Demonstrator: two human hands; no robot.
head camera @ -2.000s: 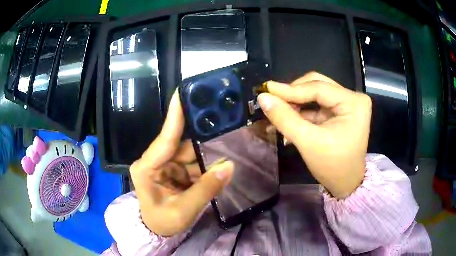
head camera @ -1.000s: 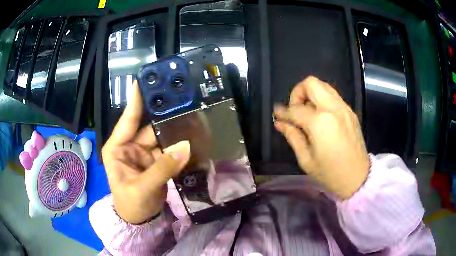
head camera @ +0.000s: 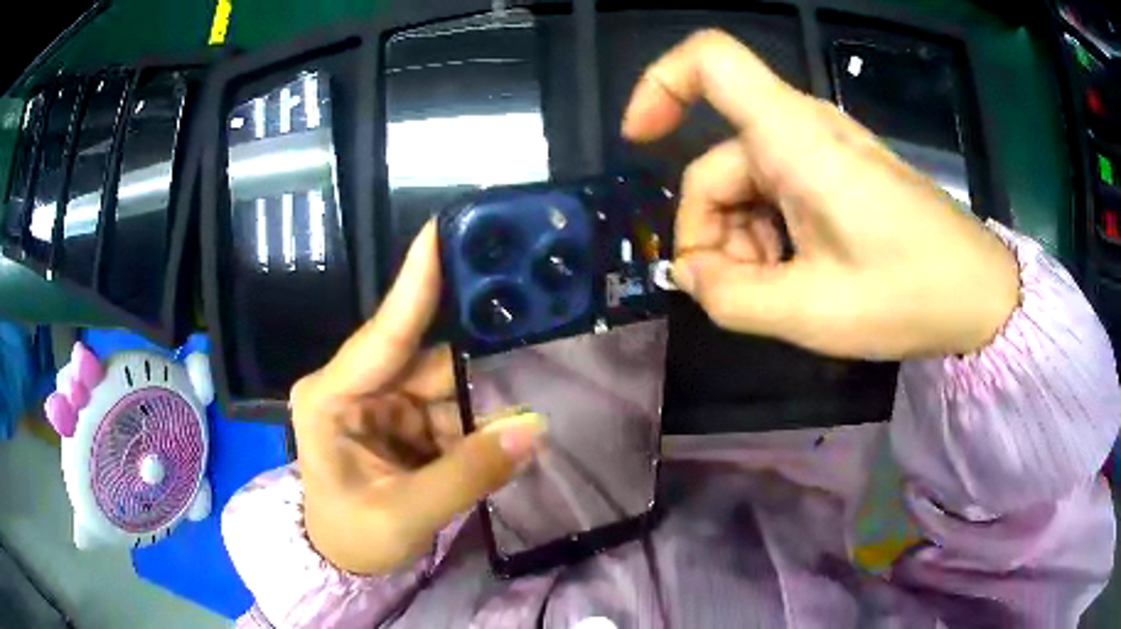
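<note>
My left hand [head camera: 393,455] holds an open-backed smartphone [head camera: 566,442] at centre, thumb on the grey mirror-like battery and fingers around the left edge. The dark blue camera module [head camera: 516,264] with large round lenses is at the top left of its back. A small metal card slot [head camera: 627,289] sits right of the camera. My right hand [head camera: 787,221] is at the phone's right edge. Its thumb tip touches or nearly touches the board beside the slot; the index finger is raised and bent, apart from the thumb. No item shows clearly between its fingers.
Behind the phone is a black phone tray [head camera: 365,160], with black glass phones in several slots. Another tray with phones [head camera: 135,184] is at the left. A pink-and-white cat-shaped fan [head camera: 135,442] stands at the lower left by a blue surface [head camera: 252,473].
Since one second ago, the phone has moved right and turned more upright. My right hand has come back from beside the phone to its board area, with its index finger lifted.
</note>
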